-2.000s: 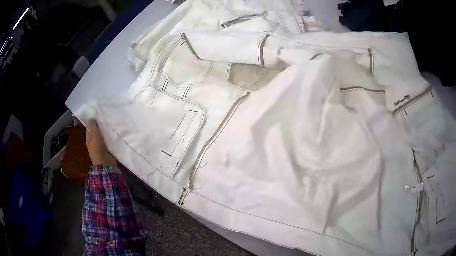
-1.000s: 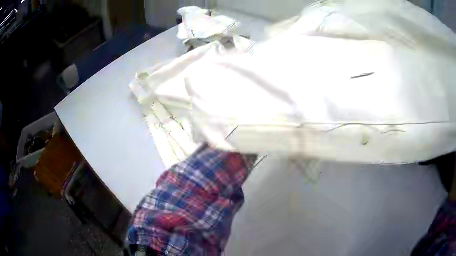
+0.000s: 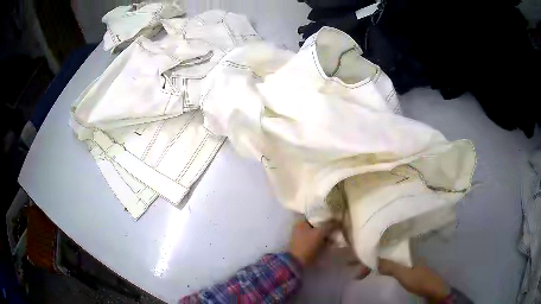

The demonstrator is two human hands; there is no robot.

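A white jacket (image 3: 356,130) with dark seam lines lies crumpled in front of me, its near edge lifted and gaping open. A round opening shows at its top and another at its right. My left hand (image 3: 312,240) is at the near edge, its fingers closed on the cloth and slightly blurred. My right hand (image 3: 409,278) grips the lowest hanging edge, to the right of my left hand. The fingertips of both hands are partly hidden by cloth.
A pile of white jackets (image 3: 136,101) lies on the left of the white table (image 3: 196,249), touching the held jacket. Black garments (image 3: 427,47) with a white tag are heaped at the back right. More white cloth (image 3: 532,214) shows at the right edge.
The jacket, spread flat at first, was lifted and is now bunched with its openings showing. The left pile has come into fuller view. Both hands now show at the near edge.
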